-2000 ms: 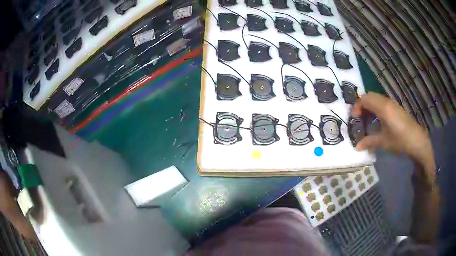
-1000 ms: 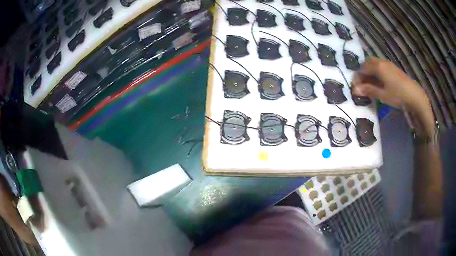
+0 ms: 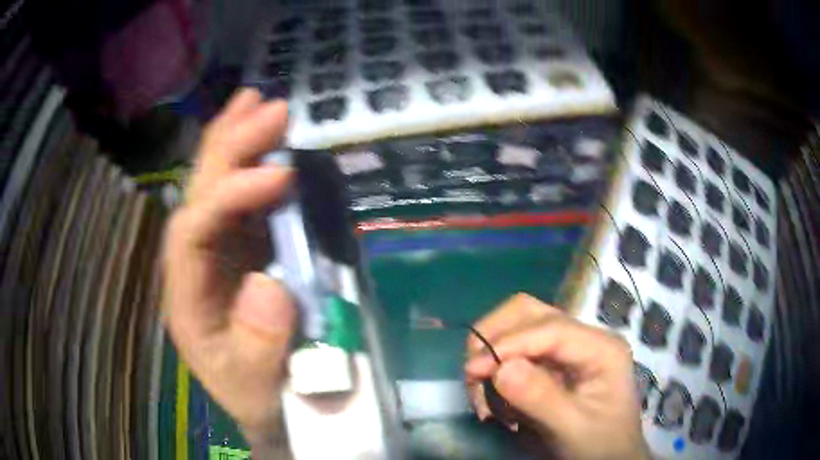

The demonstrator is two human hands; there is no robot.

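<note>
My left hand is at the left, its fingers and thumb around the upright grey fixture lever. Green tape and the white contact block show below it on the white test fixture. My right hand is right of the fixture and holds a dark speaker unit, mostly hidden by the fingers. Its thin black lead points left toward the fixture, reddish at the end, and does not touch the contact block. The picture is blurred.
The foam tray of speakers stands at the right, with one tan pocket. Stacked full trays stand at the back. A white pad lies on the green mat. Rows of sheet edges line the left side.
The view has turned left. My right hand has left the tray's right edge with a speaker and is now beside the fixture. My left hand has come fully into view on the lever.
</note>
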